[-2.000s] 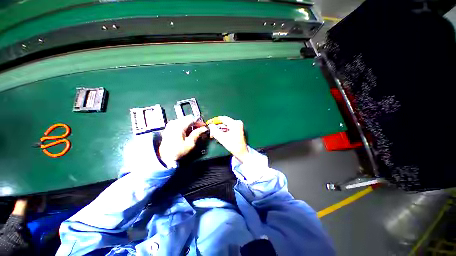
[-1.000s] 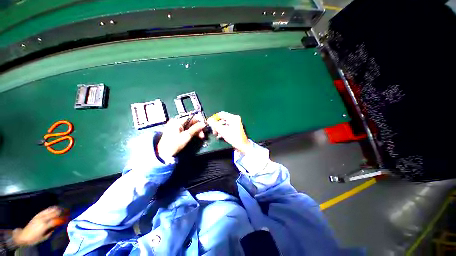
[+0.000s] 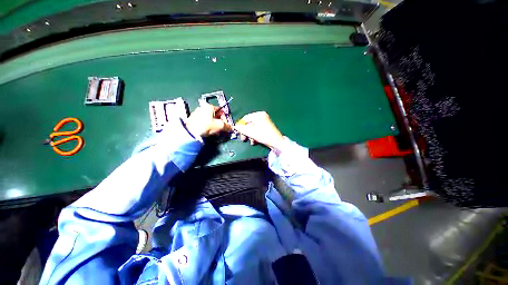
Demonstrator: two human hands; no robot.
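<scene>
My left hand [image 3: 205,121] is over the near left side of a grey metal fixture [image 3: 214,98], with a thin dark cable [image 3: 226,103] sticking up from its fingers. My right hand [image 3: 262,129] has its fingertips together at the near right end of the fixture, with a yellow-orange patch on a finger; what they pinch is too small to tell. The fixture's windowed frame shows beyond my left hand; its near half is mostly covered. Black cables [image 3: 228,186] lie across my lap.
A second grey fixture [image 3: 157,114] lies left of my left hand, a third [image 3: 103,91] farther left. Orange-handled scissors [image 3: 68,136] lie at far left. A black cable mass [image 3: 457,100] hangs at right, near a red bin [image 3: 384,147]. A green conveyor [image 3: 184,38] runs behind.
My left hand has turned and its fingers have shifted; the thin cable now sticks up from them. My right hand stays close beside the fixture. The other person's hand at lower left is gone.
</scene>
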